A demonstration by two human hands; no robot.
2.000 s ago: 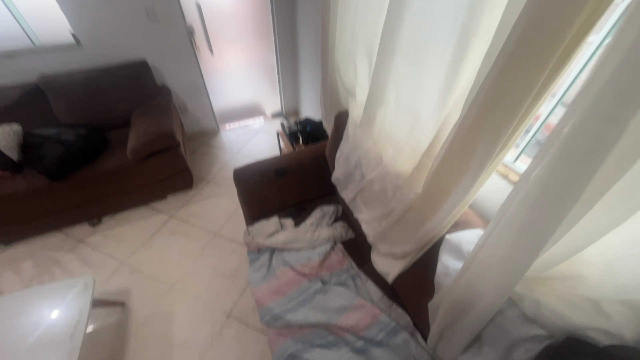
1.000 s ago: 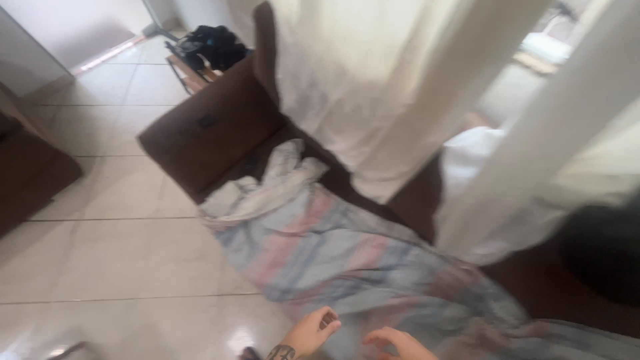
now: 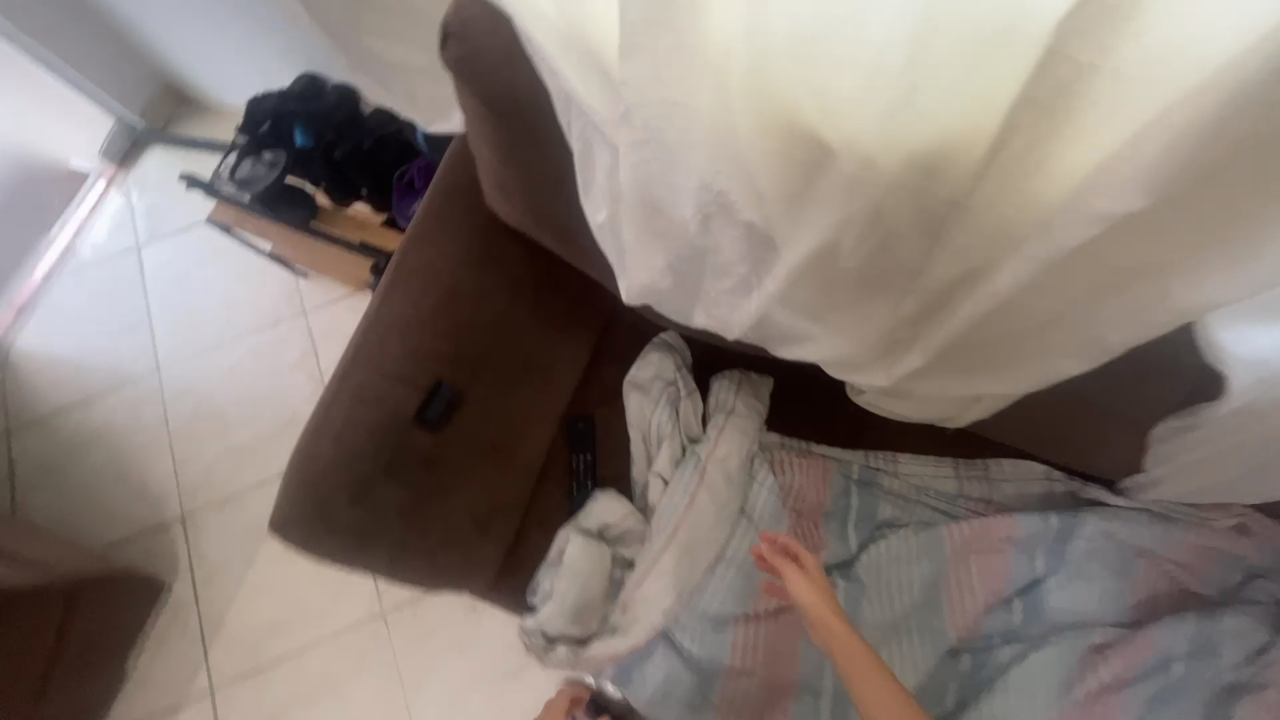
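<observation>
A striped blanket (image 3: 880, 560) in blue, pink and grey covers the seat of a brown sofa (image 3: 440, 420). Its pale end is bunched near the armrest. Over this blanket is my right hand (image 3: 790, 572), fingers apart and holding nothing; whether it touches the cloth cannot be told. At the bottom edge, what appears to be part of my left hand (image 3: 565, 703) shows beside a small shiny rounded thing (image 3: 603, 692); most of it is cut off. A black remote control (image 3: 582, 460) lies between the armrest and the bunched cloth. On the armrest is a small dark object (image 3: 437, 405).
Long pale curtains (image 3: 850, 200) hang over the sofa's back. Beyond the armrest, a low wooden stand (image 3: 300, 245) carries a pile of dark items (image 3: 325, 135). Tiled floor (image 3: 250, 560) runs along the left, with another brown piece of furniture (image 3: 80, 640) at the lower left.
The view has moved closer to the sofa's armrest end. Both hands showed near each other over the blanket one second ago; now they are farther apart.
</observation>
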